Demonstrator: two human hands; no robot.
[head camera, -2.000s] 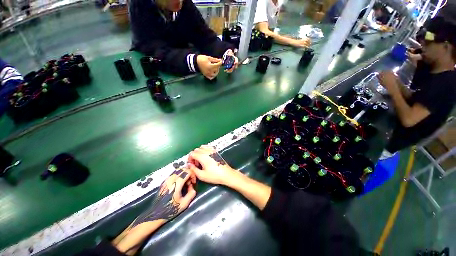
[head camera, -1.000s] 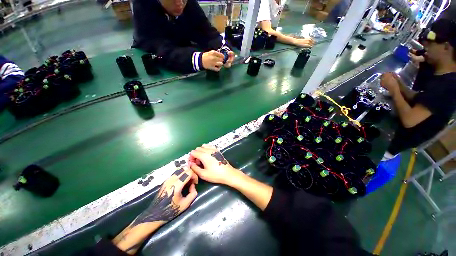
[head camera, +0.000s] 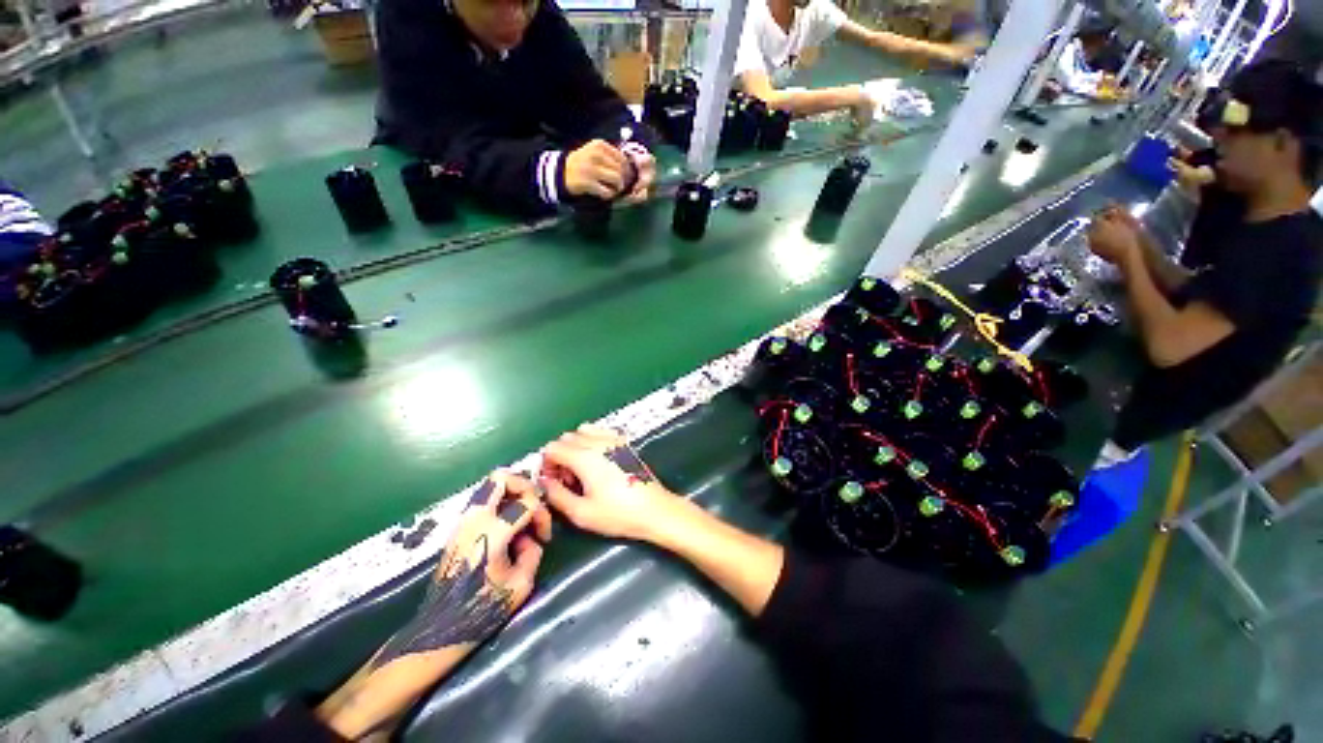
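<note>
My left hand, with dark markings on its back, rests at the white rail with fingers bent. My right hand meets it from the right, fingertips together. Something tiny may be between the fingertips, but it is too small and too covered to tell. Small dark discs lie on the rail just left of my left hand. A packed cluster of black housings with red wires and green connectors stands on the dark worktop to the right of my hands.
Black housings stand singly on the green belt, one at the far left edge. Another cluster is at back left. A yellow cord and grey post are behind my cluster. People work opposite and at right.
The housings on the belt have moved left. My left hand has shifted slightly left and up along the rail; my right hand stays nearly in place, their fingertips still together.
</note>
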